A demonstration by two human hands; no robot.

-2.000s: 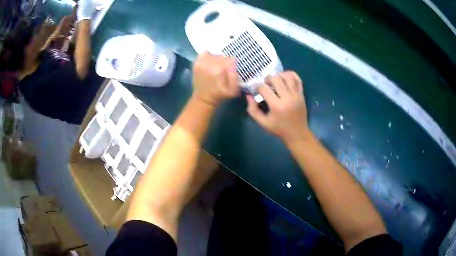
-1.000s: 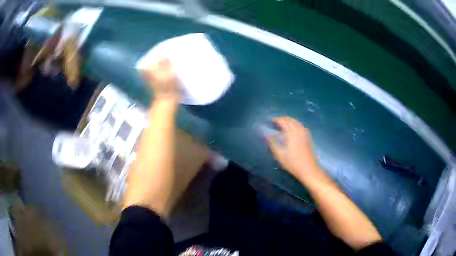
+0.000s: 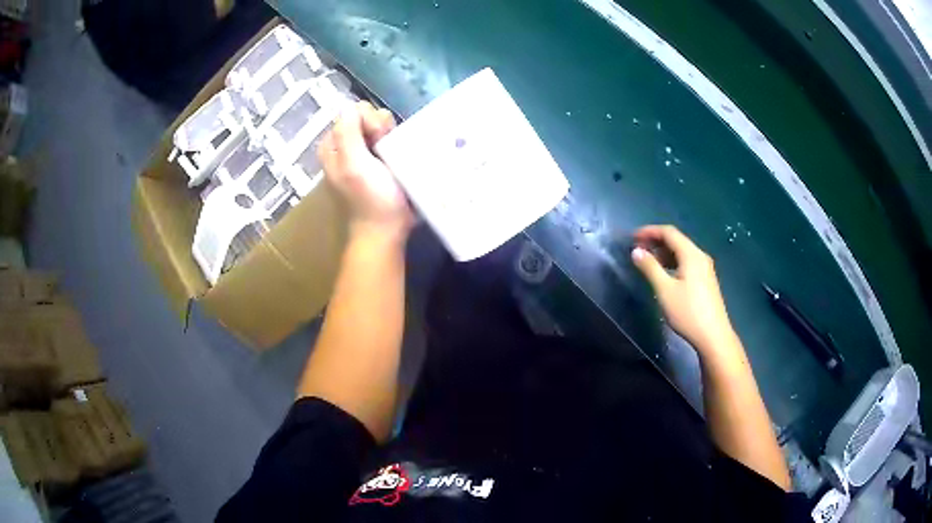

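A white rounded-square housing part (image 3: 485, 174) is tilted, its smooth flat face towards me, with a small dark spot on it. It is over the near edge of the green tabletop (image 3: 572, 97). My left hand (image 3: 368, 169) grips its left edge. My right hand (image 3: 690, 286) is apart from it, low over the table to its right, with thumb and fingers curled and a gap between the tips. Nothing shows in it, though a tiny part could be hidden.
A black pen-like screwdriver (image 3: 802, 327) lies on the table at the right. A white slotted housing (image 3: 874, 424) is at the lower right. An open carton (image 3: 291, 276) of white framed parts (image 3: 281, 117) stands at the left. Tiny specks dot the table. A metal rail (image 3: 756, 133) edges the green belt.
My view has shifted. The white part has moved back towards me in my left hand and now shows its flat face sharply. My right hand, earlier on the slotted housing, is over the table.
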